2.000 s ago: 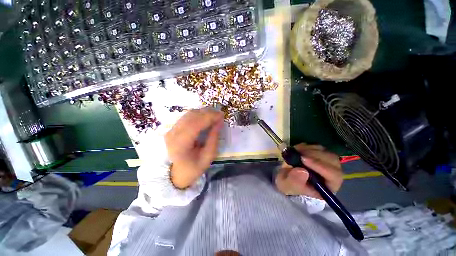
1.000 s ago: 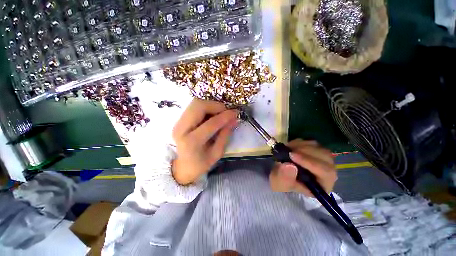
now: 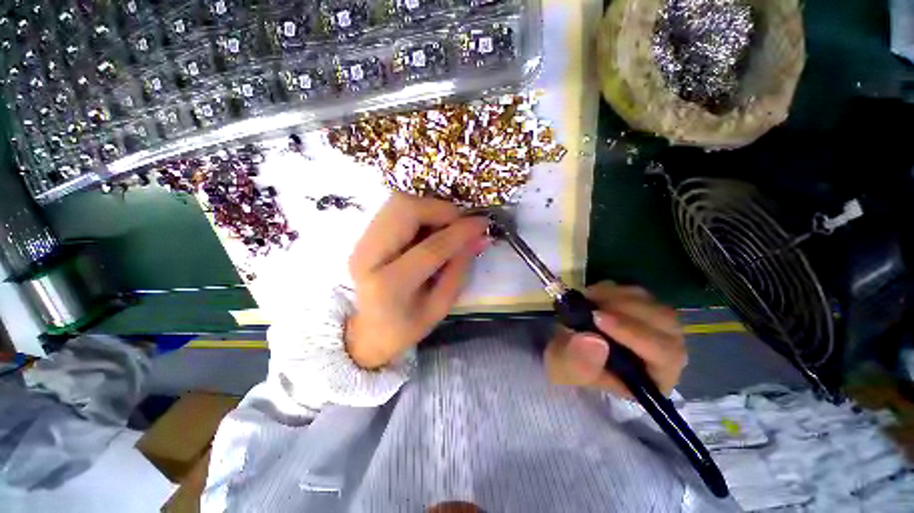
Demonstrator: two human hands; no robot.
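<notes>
My right hand point(image 3: 619, 341) holds a soldering iron point(image 3: 641, 386) by its black handle, with the silver tip pointing up and left. The tip is at the small grey metallic block point(image 3: 504, 213), at the near edge of the pile of gold metal parts point(image 3: 451, 150). My left hand point(image 3: 411, 281) has its thumb and forefinger pinched together beside the tip; whatever lies between the fingertips is too small to make out. A pile of dark red components point(image 3: 246, 205) lies to the left on the white sheet point(image 3: 311, 240).
A clear blister tray point(image 3: 301, 108) fills the upper left. A rough beige bowl point(image 3: 626, 75) with metal shavings is at the upper right. A black fume fan with a wire guard point(image 3: 757, 266) stands at right. A solder spool point(image 3: 65, 291) is at far left.
My left fingertips have moved right to the block, and the iron's tip has come left and up to meet them. In the last second both hands have barely moved.
</notes>
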